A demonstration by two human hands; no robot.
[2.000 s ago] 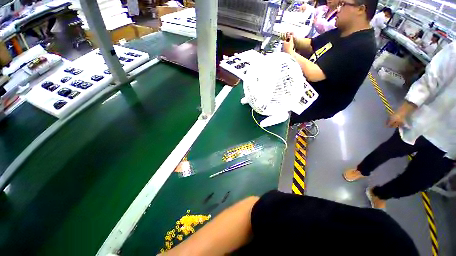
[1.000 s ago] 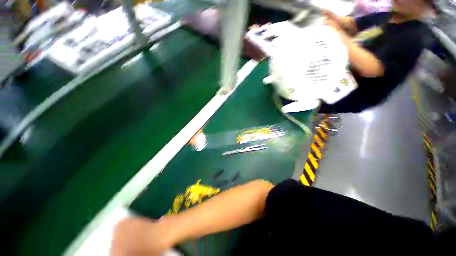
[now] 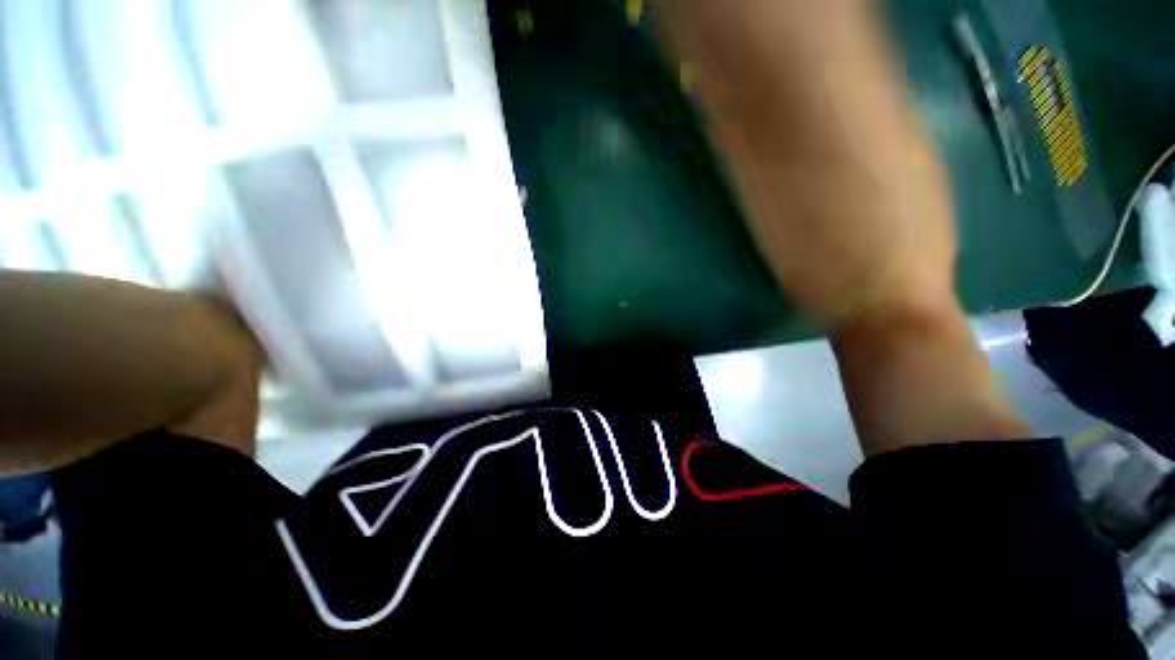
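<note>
A large white foam tray [image 3: 496, 206] with recessed pockets fills the left of the view, blurred, close to my body. The pockets that show hold no parts. My left forearm lies over the tray's lower left; my left hand is cut off by the picture's left edge. My right forearm reaches up over the green bench to the top edge; my right hand is out of the picture. A few loose yellow pieces [image 3: 634, 10] show at the top edge, partly hidden by the forearm.
The green bench [image 3: 619, 245] lies right of the tray. Tweezers [image 3: 990, 101] and rows of yellow pieces on clear film [image 3: 1054, 116] lie at the upper right. A cable [image 3: 1118, 248] leads to a white object [image 3: 1158, 252] at the right edge. Grey floor shows below the bench.
The view has swung down and left to my shirt and the foam tray. The tweezers and yellow rows now show at the upper right. Both my forearms are in view.
</note>
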